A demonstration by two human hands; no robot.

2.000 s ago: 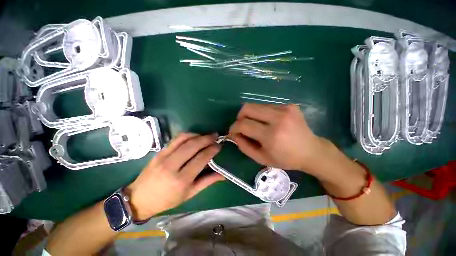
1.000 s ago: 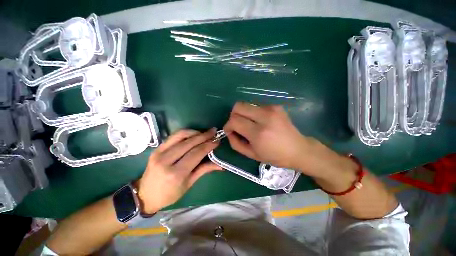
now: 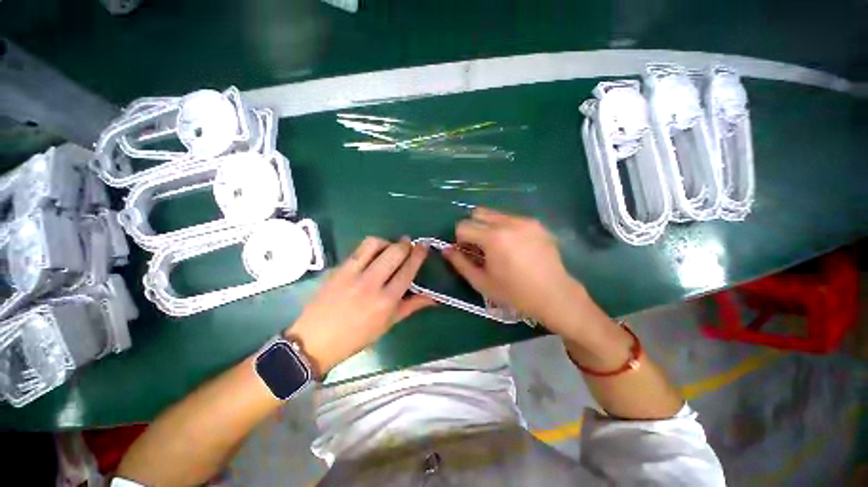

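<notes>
A white oval plastic frame [image 3: 455, 301] lies between my hands near the bench's front edge, its disc end mostly hidden under my right hand. My left hand [image 3: 373, 285] pinches the frame's left rounded end. My right hand [image 3: 509, 262] is on the frame's upper side, fingers bent; whether a thin strip is in its fingertips cannot be seen. A loose pile of thin, shiny strips [image 3: 404, 143] lies beyond my hands. A few more strips lie just above my right hand.
Frame stacks [image 3: 252, 187] stand at the left, with more greyish stacks [image 3: 43, 257] at the far left. Three stacks [image 3: 678, 143] stand at the right. A pale strip [image 3: 533, 68] crosses the green bench. A red stool [image 3: 790, 309] is below right.
The view has shifted, showing more of the left stacks and the far surface. My right hand has moved along the frame away from my left fingertips, and the disc end is now more covered.
</notes>
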